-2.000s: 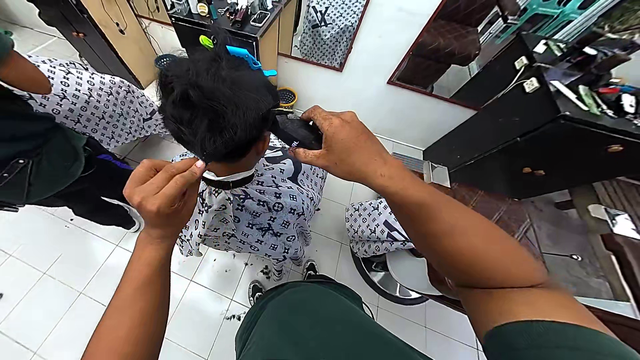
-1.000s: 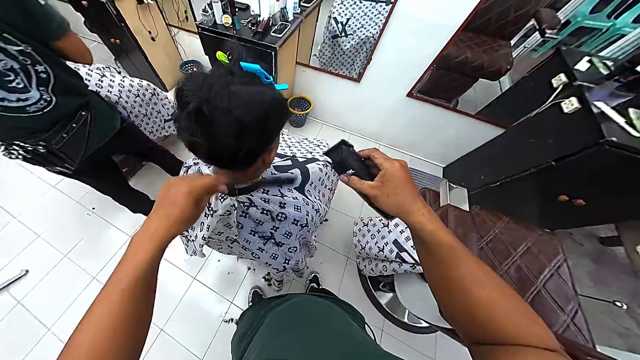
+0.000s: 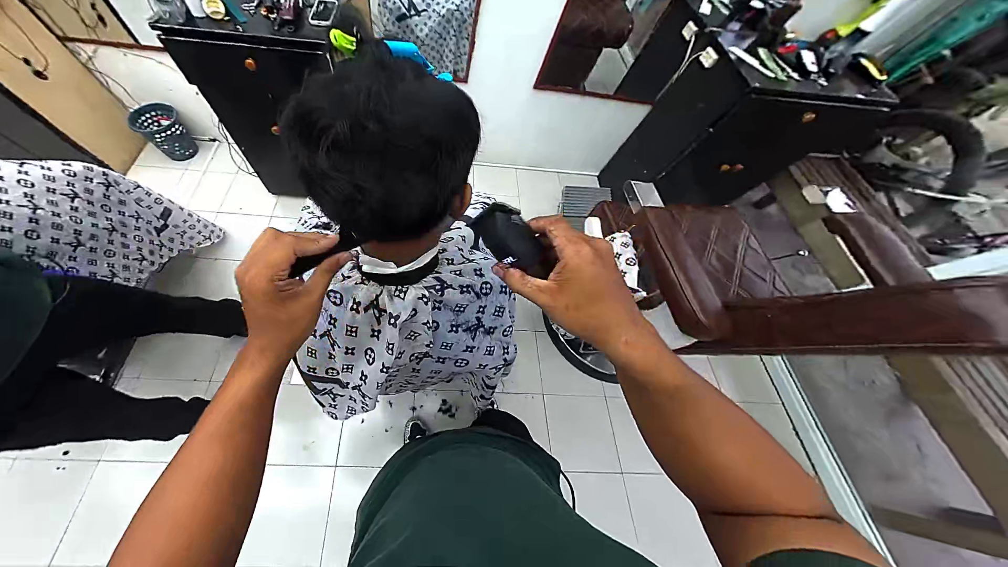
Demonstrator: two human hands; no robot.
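A seated person's head with black hair [image 3: 382, 142] is in front of me, seen from behind. A white neck strip [image 3: 398, 264] and a patterned white barber cape [image 3: 417, 331] lie around the neck and shoulders. My left hand [image 3: 283, 279] pinches a black comb [image 3: 319, 256] at the lower left edge of the hair; its far end is hidden. My right hand [image 3: 579, 276] is shut on a black hair clipper [image 3: 512, 240] to the right of the neck, apart from the hair. Blue hair clips [image 3: 413, 55] and a yellow-green one [image 3: 343, 42] show beyond the head.
Another caped person [image 3: 94, 220] sits at the left, beside a standing person's dark-clad legs [image 3: 118, 315]. Brown padded chairs [image 3: 693, 276] stand at the right. Black cabinets [image 3: 244, 94] with tools on top line the wall. A perforated basket [image 3: 164, 130] is on the tiled floor.
Two seconds ago the clipper was against the right side of the head; it is now away from the hair. The comb remains near the nape's left side. The view has come closer to the head.
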